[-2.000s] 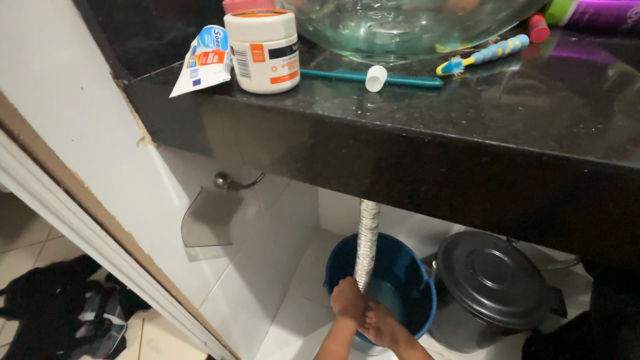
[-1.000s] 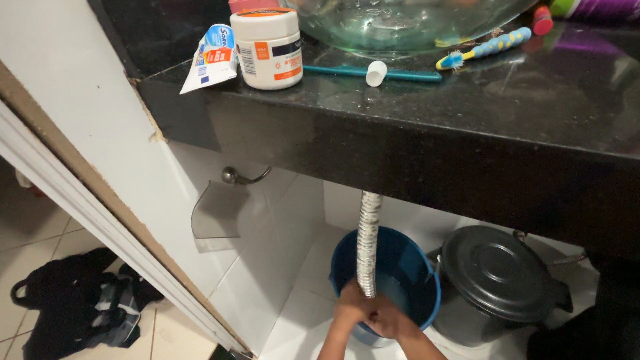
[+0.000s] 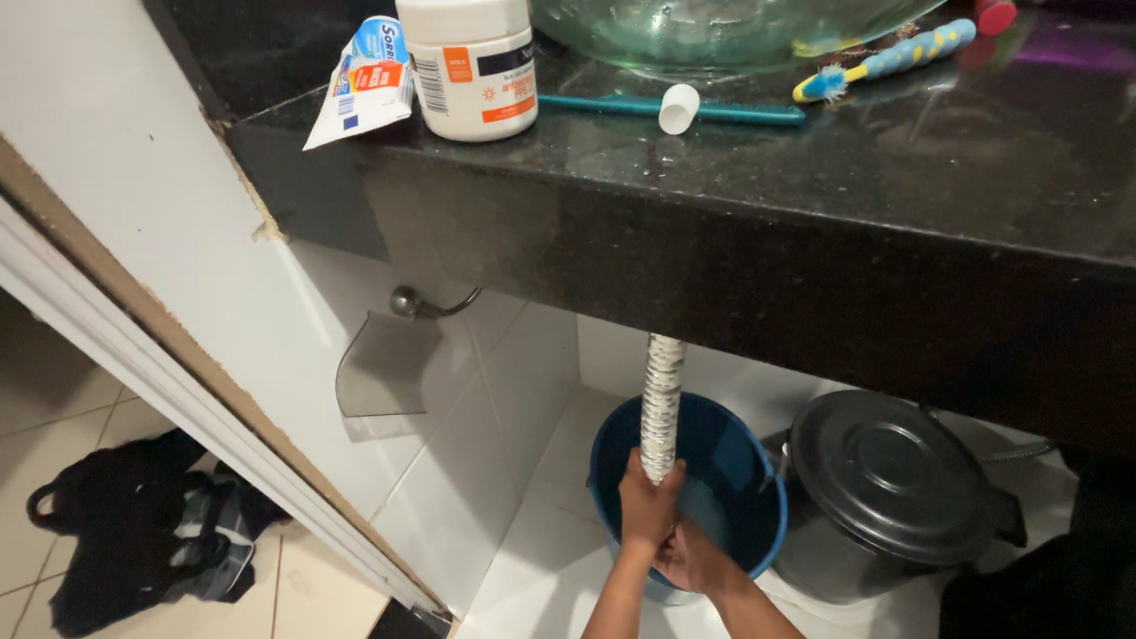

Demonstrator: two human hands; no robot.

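A ribbed flexible drain hose (image 3: 662, 399) hangs from under the black stone countertop (image 3: 621, 222) toward a blue plastic bucket (image 3: 777, 532). My left hand (image 3: 649, 501) is closed around the hose's lower part, above the bucket. Just below and to its right, my right hand (image 3: 690, 555) is close to or touching the left one; its fingers are partly hidden, so what it holds cannot be told. Some liquid seems to lie inside the bucket.
A lidded black bin (image 3: 887, 479) stands right of the bucket. A toilet paper holder (image 3: 386, 364) is on the left wall. The countertop bears a white jar (image 3: 470, 71), toothpaste tube (image 3: 364, 84), teal comb (image 3: 754, 114), white cap (image 3: 679, 109), toothbrush (image 3: 887, 60) and glass basin (image 3: 710, 35).
Both hands stay low at the hose over the bucket. My right hand now sits lower, beneath my left hand, where one second ago they were side by side.
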